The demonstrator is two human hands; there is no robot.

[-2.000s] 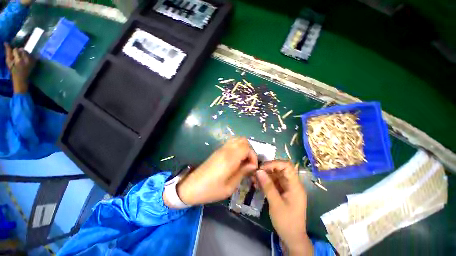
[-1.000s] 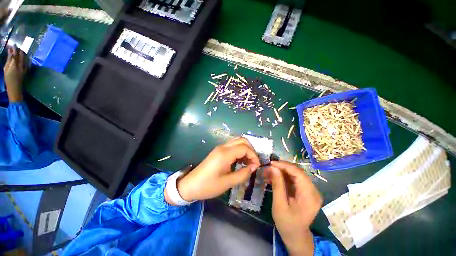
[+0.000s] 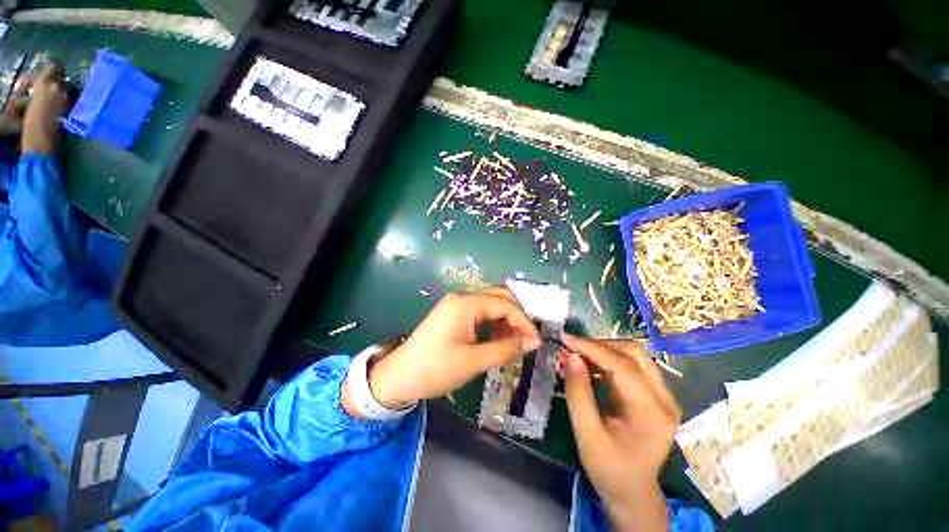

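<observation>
A silver-white module plate (image 3: pixel 529 400) with a dark bar along its middle lies on the green bench at the near edge, under my hands. My left hand (image 3: pixel 463 348) comes from the left over the plate, thumb and forefinger pinched on a thin dark piece (image 3: pixel 552 339). My right hand (image 3: pixel 621 416) is just right of the plate, its thumb and forefinger at the other end of the same dark piece. The piece is small and partly hidden by my fingertips.
A black compartment tray (image 3: pixel 221 234) at left holds silver-white units. A mixed heap (image 3: pixel 505 194) lies beyond my hands. A blue bin (image 3: pixel 786 275) of tan strips and white sheets (image 3: pixel 822 400) are at right. Another unit (image 3: pixel 567 44) lies past the pale ledge. A neighbour's hand (image 3: pixel 44 104) is far left.
My fingertips have moved slightly apart, showing more of the dark piece and the plate. The unit past the ledge has shifted left. The neighbour's hand has moved.
</observation>
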